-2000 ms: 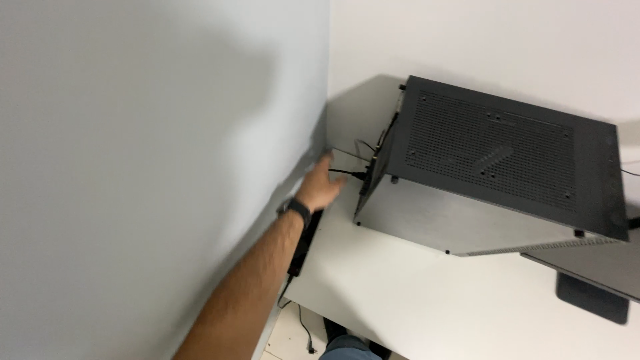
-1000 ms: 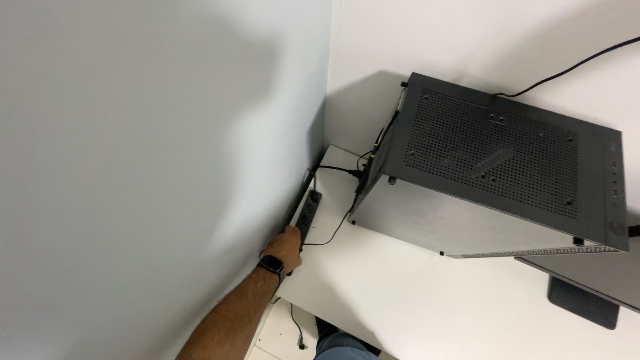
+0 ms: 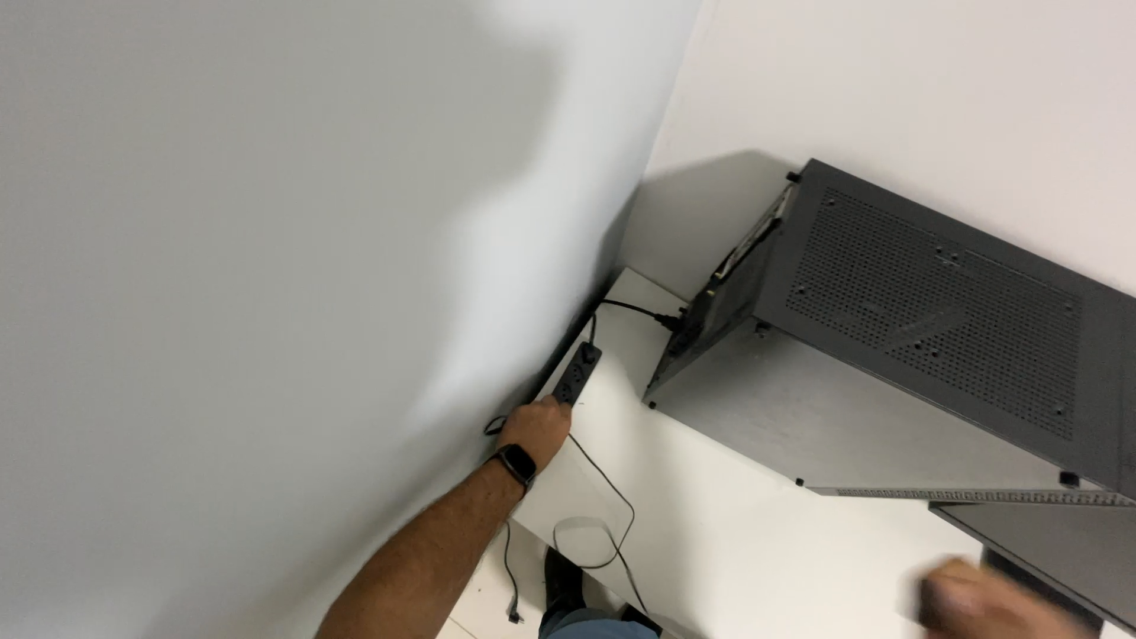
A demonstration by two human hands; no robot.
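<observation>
My left hand (image 3: 538, 430), with a dark watch on the wrist, grips the near end of a black power strip (image 3: 577, 373) on the white desk, close against the wall. A plug sits in the strip's far end. A thin black cable (image 3: 619, 497) runs from beside my hand, loops over the desk and passes its near edge. My right hand (image 3: 990, 599) is blurred at the lower right; whether it holds anything is unclear. The black computer case (image 3: 941, 311) stands on the desk, a power cord (image 3: 635, 307) plugged into its back.
A grey wall lies close on the left, another wall behind the case. A monitor (image 3: 1047, 541) is partly visible at the lower right. Below the white desk (image 3: 710, 497), a cable with a plug (image 3: 513, 586) hangs over the floor, near my shoe (image 3: 563, 581).
My left hand has moved from behind the case down to the strip, which it still holds. My right hand has come into view. The thin cable now lies looped across the desk.
</observation>
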